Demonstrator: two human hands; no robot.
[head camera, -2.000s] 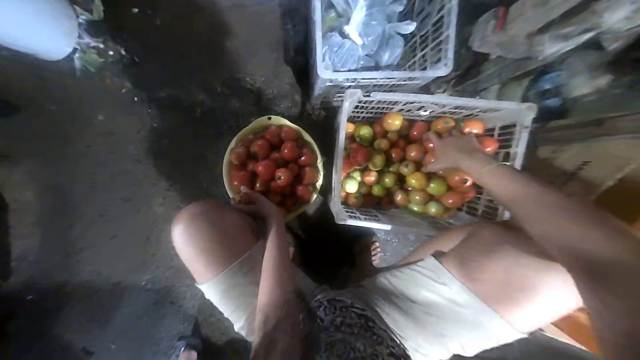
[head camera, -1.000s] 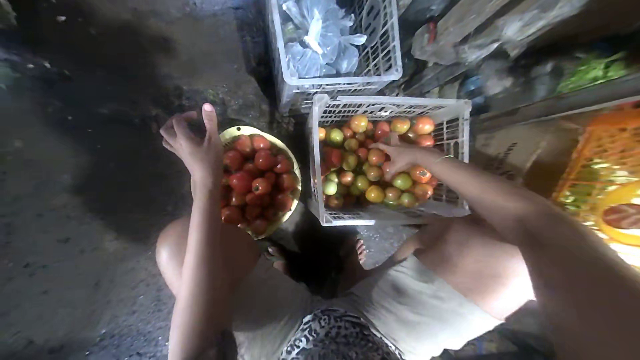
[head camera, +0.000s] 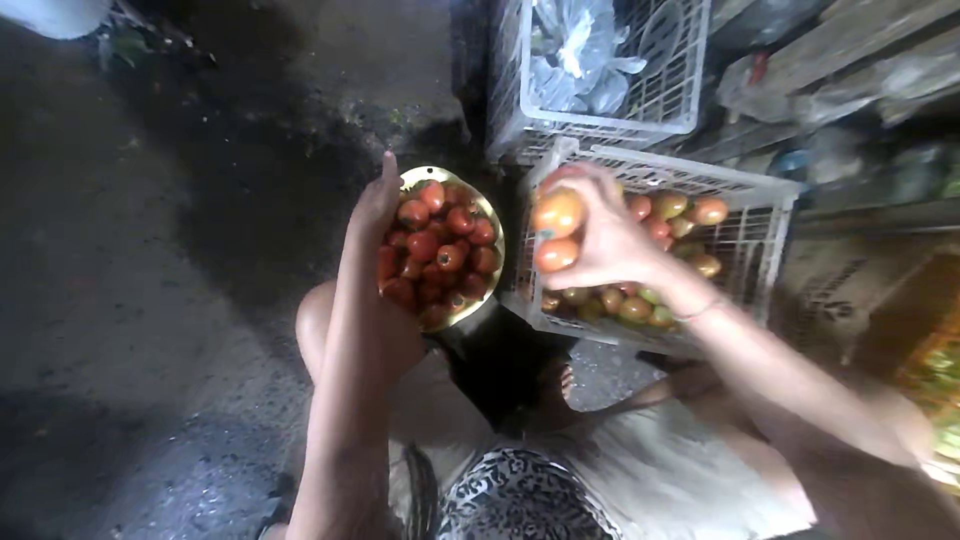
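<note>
My right hand (head camera: 600, 232) grips several tomatoes (head camera: 557, 214), orange and red, raised above the left part of a white plastic crate (head camera: 780, 225). Green, orange and red tomatoes (head camera: 636, 309) lie in the crate below and beside it. To the left is a round yellow container (head camera: 496, 225) heaped with red tomatoes (head camera: 424, 245). My left hand (head camera: 381, 196) is at that container's left rim, thumb pointing up; its fingers are mostly hidden, so whether it grips the rim cannot be told.
A second plastic crate (head camera: 611, 122) with clear plastic bags (head camera: 581, 56) stands beyond the tomato crate. At right are a cardboard box (head camera: 832, 292), wooden boards (head camera: 855, 45) and an orange crate (head camera: 937, 345) at the edge. My bare foot (head camera: 559, 382) is between the containers and my lap.
My right hand, earlier among the tomatoes in the crate, has lifted several of them and moved left. My left hand has come from a raised, spread position to the yellow container's rim.
</note>
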